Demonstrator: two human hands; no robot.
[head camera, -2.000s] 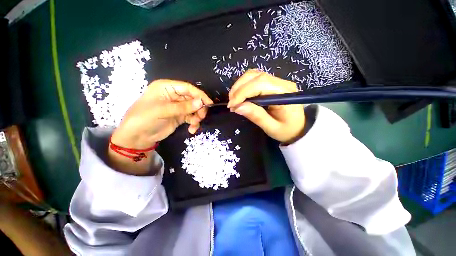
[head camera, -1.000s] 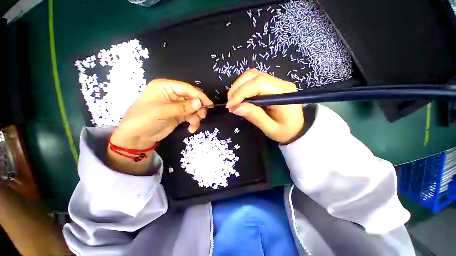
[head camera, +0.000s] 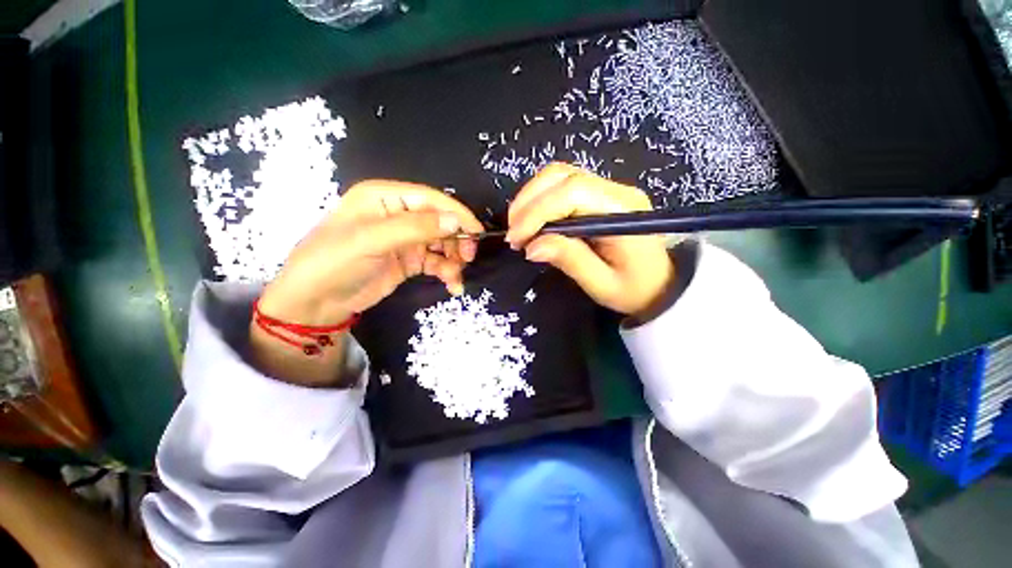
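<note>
My right hand (head camera: 594, 233) holds a long dark stick-like tool (head camera: 755, 213) like a pen, its thin tip pointing left. My left hand (head camera: 383, 239) is pinched at that tip; a part between its fingertips is too small and hidden to make out. White pieces (head camera: 468, 355) lie in a round heap in the small black tray (head camera: 566, 399) just below my hands. White plastic housings (head camera: 277, 166) are heaped at the left end of the long black tray (head camera: 433, 94). Thin silvery pins (head camera: 694, 105) pile at its right end, some scattered mid-tray.
A large black tray (head camera: 866, 89) lies tilted over the long tray's right end. A crumpled clear plastic bag (head camera: 346, 9) is at the top. A blue basket (head camera: 954, 411) is at lower right, an orange-brown box (head camera: 56, 388) at lower left. An arm (head camera: 67, 521) shows at bottom left.
My left hand has shifted slightly right, its lower fingers now curled near the top of the round heap. My right hand holds nearly still. The view has shifted slightly.
</note>
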